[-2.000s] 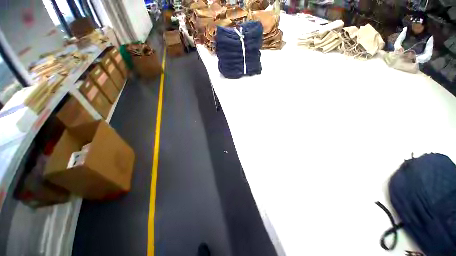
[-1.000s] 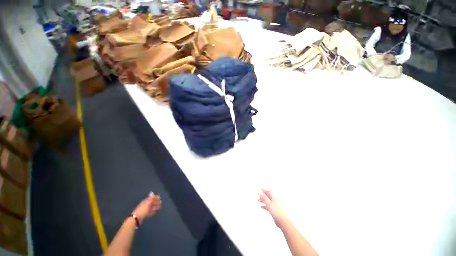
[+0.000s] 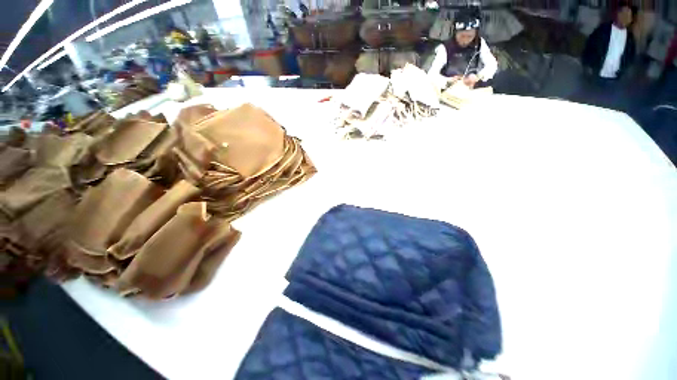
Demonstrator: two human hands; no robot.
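A navy quilted backpack bundle (image 3: 393, 267) lies in front of me at the bottom middle of the head view, on the white table. A white tie strip (image 3: 356, 336) runs across it, with a knot near its lower right. The bundle's near part is cut off by the bottom edge. Neither of my hands is in the picture.
Piles of brown bags (image 3: 245, 141) cover the table's left side. Beige bags (image 3: 393, 96) lie in a heap at the back of the white table (image 3: 579, 223). A person (image 3: 465, 56) sits behind it, hands on a beige bag. Another person (image 3: 613, 44) is at the far right.
The view has moved close to the navy bundle, which now looks larger and lower. Both my hands, seen open a second ago, have left the picture.
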